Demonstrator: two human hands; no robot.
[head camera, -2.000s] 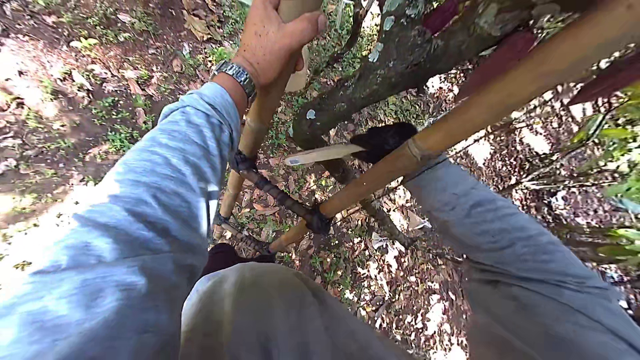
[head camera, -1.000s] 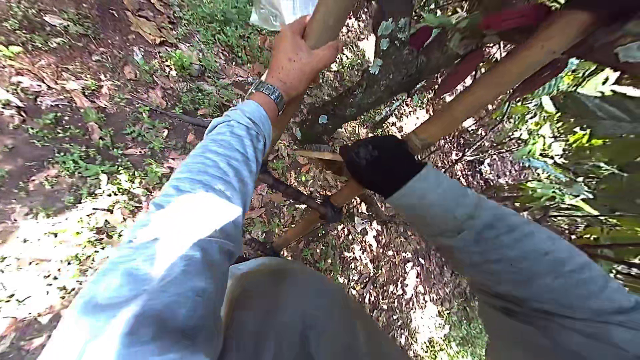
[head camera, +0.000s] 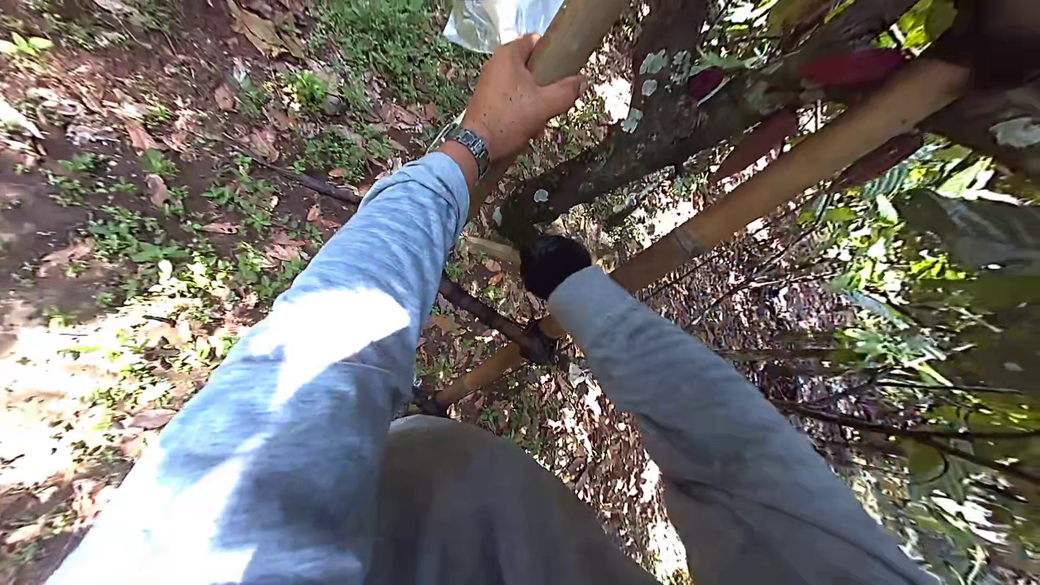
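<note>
My left hand (head camera: 520, 101), bare with a metal watch at the wrist, grips the left bamboo pole (head camera: 575, 41) of what looks like a ladder near the top of the view. My right hand (head camera: 554, 264) wears a black glove and is closed on a pale, flat wooden handle (head camera: 492, 249); what the handle belongs to cannot be told. The right bamboo pole (head camera: 751, 183) slants up to the right behind my right wrist. A dark rung (head camera: 487, 315) runs between the poles, bound at its end with a dark lashing (head camera: 538, 343).
A lichen-spotted tree branch (head camera: 601, 175) crosses between the poles, with dark red pods (head camera: 853, 67) at the upper right. A clear plastic bag (head camera: 500, 23) shows behind the left pole. Leaf litter and low weeds (head camera: 122, 236) cover the ground below; green foliage (head camera: 910, 341) lies at right.
My right hand has moved left, off the right pole's line, with the wooden handle still in it. My left hand stays on the left pole. The plastic bag has come into view.
</note>
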